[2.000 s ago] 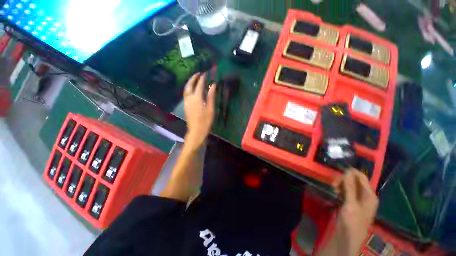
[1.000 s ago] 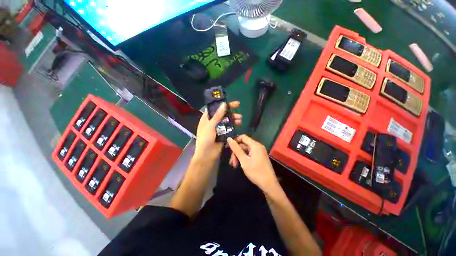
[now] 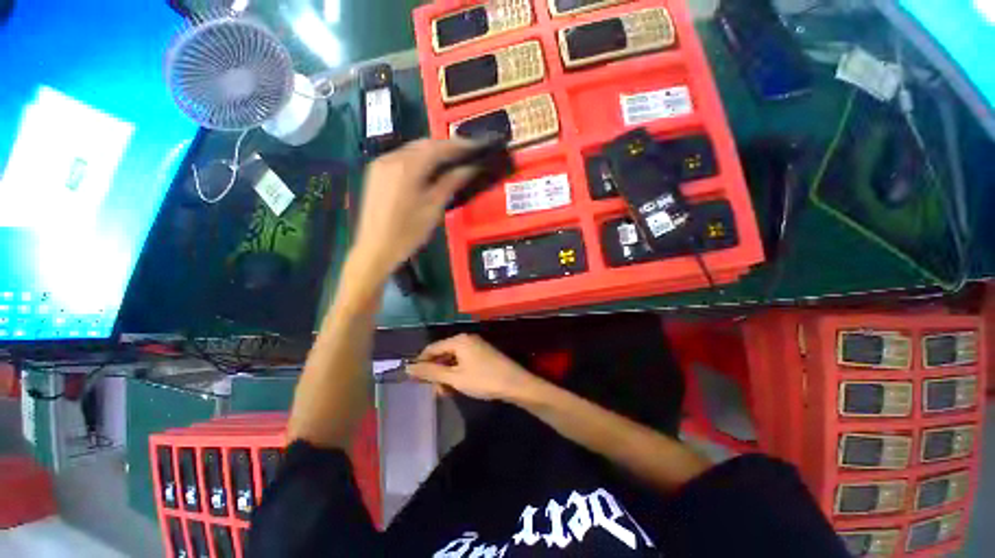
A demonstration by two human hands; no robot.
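My left hand (image 3: 404, 207) holds a dark, blurred phone (image 3: 475, 169) over the left column of the red tray (image 3: 445, 262), by a gold keypad phone (image 3: 513, 122). Below that is a slot with a white barcode label (image 3: 538, 194). A black phone (image 3: 529, 258) lies back up in the lowest left slot. A black device (image 3: 652, 202) with a thin cable lies across the black phones at the lower right. My right hand (image 3: 471, 368) is low before the bench edge, its fingertips pinched on a small, thin dark cable end (image 3: 412, 364).
A fan (image 3: 231, 76), a white tag (image 3: 273, 187) and a black device with a white label (image 3: 379, 109) are left of the tray. Monitors (image 3: 76, 185) stand at both sides. More red trays are at lower left (image 3: 218, 436) and lower right (image 3: 813, 381).
The view has turned towards the tray. My left hand has carried the phone from in front of me up over the tray. My right hand has come apart from the phone and stays low.
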